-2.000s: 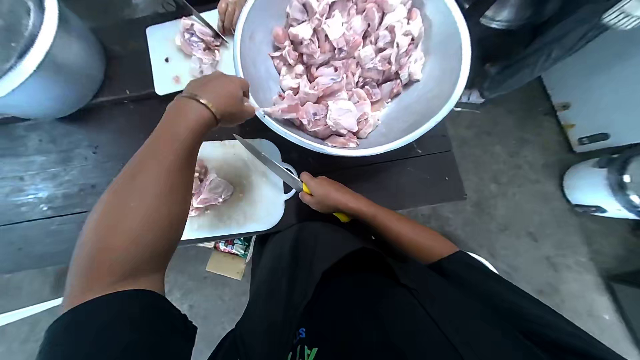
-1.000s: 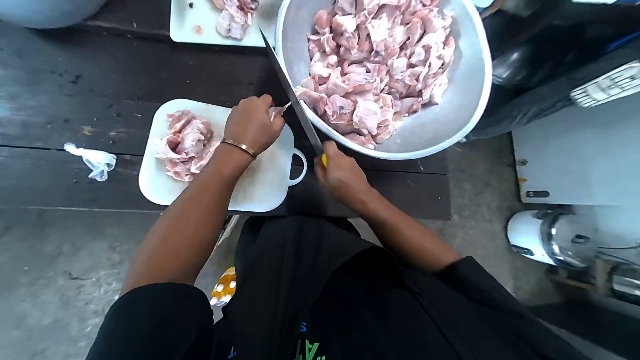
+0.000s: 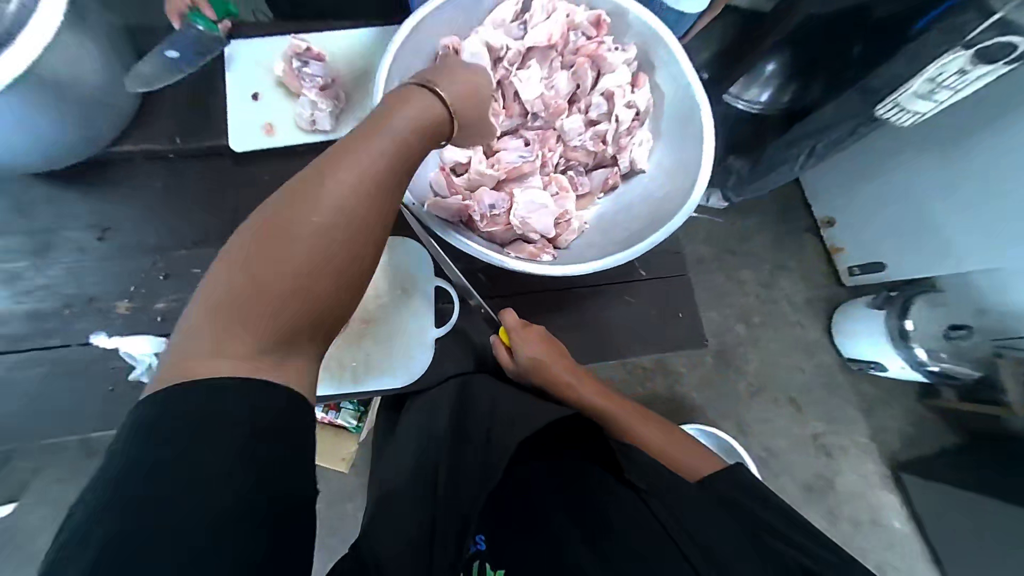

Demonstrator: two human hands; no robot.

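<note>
My left hand (image 3: 464, 96) reaches over the left rim of a large metal basin (image 3: 640, 216) and touches the raw chicken pieces (image 3: 532, 212) in it. Its fingertips are partly hidden, so I cannot tell whether it grips a piece. In my right hand (image 3: 532, 352) is the yellow handle of a long knife (image 3: 452, 268), its blade slanting up and left beside the basin. Below the basin lies a white cutting board (image 3: 400, 320) with a loop handle, partly covered by my left arm; chicken that may lie under the arm is hidden.
Another person's hand (image 3: 196, 12) holds a green-handled knife (image 3: 176, 58) at the top left, near a second white board (image 3: 248, 120) with raw chicken (image 3: 312, 84). A big metal pot (image 3: 72, 96) stands left. A crumpled white plastic bag (image 3: 136, 352) lies on the dark wooden table (image 3: 80, 256).
My left hand has moved from the near cutting board up into the basin. My right hand still holds the knife, now lower beside the basin.
</note>
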